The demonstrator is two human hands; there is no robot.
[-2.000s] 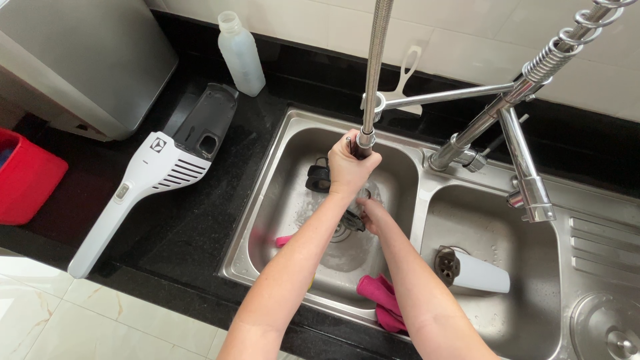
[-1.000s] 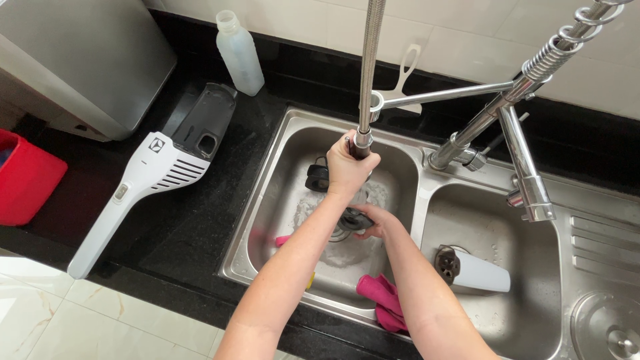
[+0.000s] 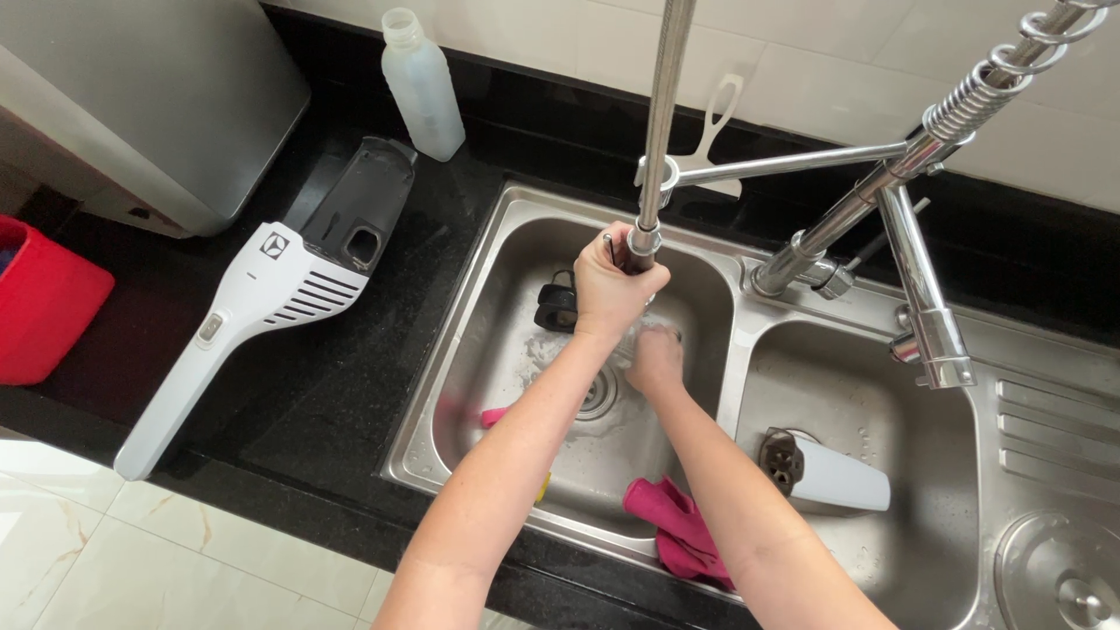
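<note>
My left hand (image 3: 608,280) grips the pull-down faucet sprayer (image 3: 643,249) over the left basin of the steel double sink (image 3: 737,350). My right hand (image 3: 656,354) is below it, in the spray, with its fingers curled; whatever it holds is mostly hidden. A black plastic part (image 3: 556,308) lies in the basin left of my left hand. The drain (image 3: 598,394) shows between my forearms. A pink cloth (image 3: 678,529) hangs over the basin's front edge beside my right forearm. Something pink (image 3: 493,417) and something yellow (image 3: 543,487) are partly hidden behind my left forearm.
A white handheld vacuum body (image 3: 262,289) with a dark front lies on the black counter at left, near a translucent bottle (image 3: 424,87) and a red container (image 3: 48,302). A white and brown part (image 3: 827,472) lies in the right basin. The faucet arm (image 3: 787,164) crosses above the sink.
My right hand has risen slightly toward the sprayer. The dark part seen in it a second ago no longer shows clearly. My left hand stays on the sprayer.
</note>
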